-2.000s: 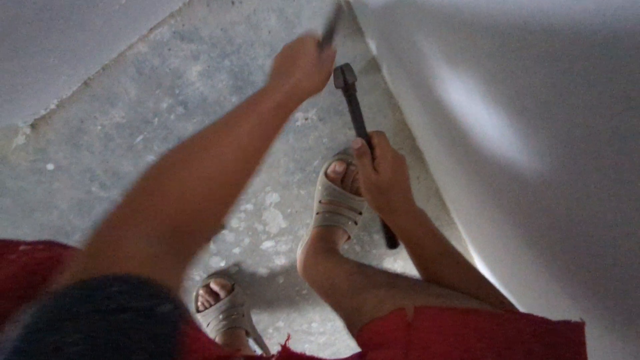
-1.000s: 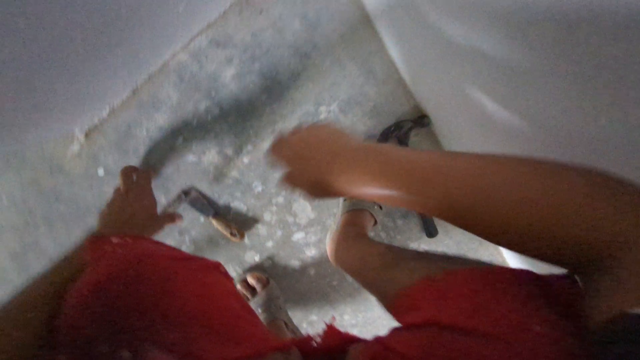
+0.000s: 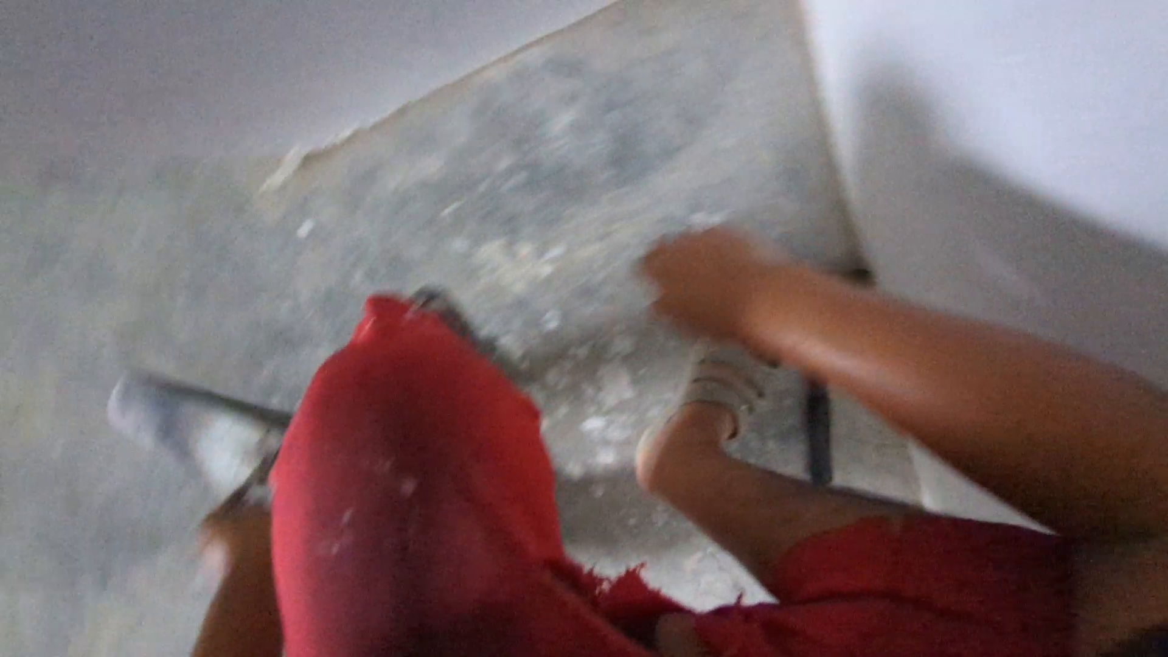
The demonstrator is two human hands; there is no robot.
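Observation:
At the lower left, my left hand (image 3: pixel 224 543) is partly hidden by the red shorts and grips the near end of a blurred pale-grey, dark-edged flat tool (image 3: pixel 205 433); its exact kind cannot be told. My right hand (image 3: pixel 703 283) is blurred over the floor at centre right, fingers curled, with no object visible in it. Beneath the right forearm lies a hammer, its dark handle (image 3: pixel 818 433) showing and its head mostly hidden. A dark, blurred piece of the scraper (image 3: pixel 447 315) shows beside the knee; the rest is covered.
The concrete floor (image 3: pixel 383 237) has white specks and meets a pale wall (image 3: pixel 1004 173) on the right and another pale surface (image 3: pixel 274 73) at the upper left. My sandalled foot (image 3: pixel 721 392) stands near the hammer. Red shorts (image 3: pixel 411 456) block part of the floor.
Two seconds ago the right hand held the hammer and the left hand a dark tool; both were let go. The left hand now has the pale-grey tool. The view has shifted left.

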